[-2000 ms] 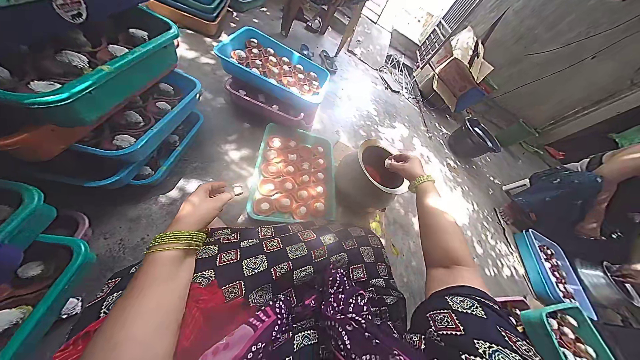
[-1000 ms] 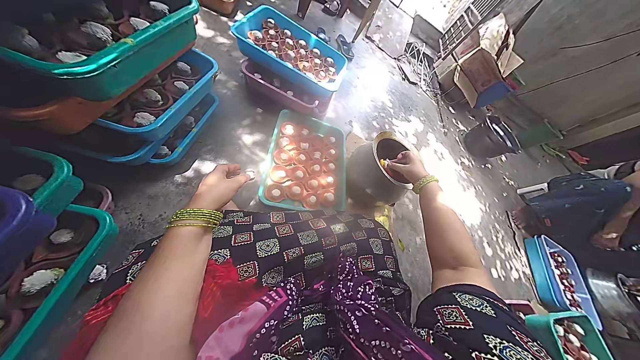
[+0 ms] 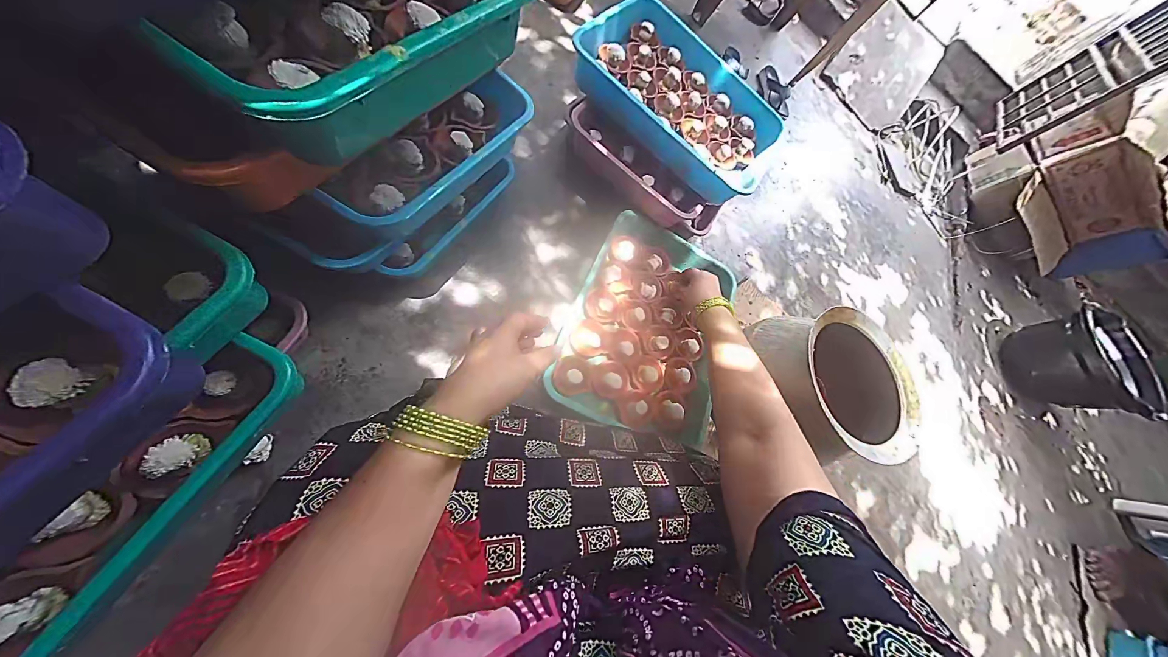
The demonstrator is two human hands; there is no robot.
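A green plastic tray (image 3: 721,266) on the ground before me holds rows of small reddish-brown clay cups (image 3: 624,347) with whitish tops. My right hand (image 3: 695,288) is over the tray's far right part, at the cups; its fingertips are hidden, so whether it holds something cannot be told. Left of the tray, my left hand (image 3: 511,351) is raised with curled fingers; a bright glare at the fingertips hides whether anything is between them. A metal pot (image 3: 789,351) with a wide rim and dark reddish contents stands tilted in view, right of my right forearm.
Stacked green and blue tubs (image 3: 365,100) with white-topped cups stand at the left, beside a purple tub (image 3: 137,365). Beyond the green tray, a blue tub (image 3: 675,137) of cups rests on a pink one (image 3: 630,173). A black bucket (image 3: 1049,365) and a cardboard box (image 3: 1095,192) are at the right.
My right hand has moved from the pot's mouth to the cups in the green tray. My left hand remains left of the tray. The view has shifted.
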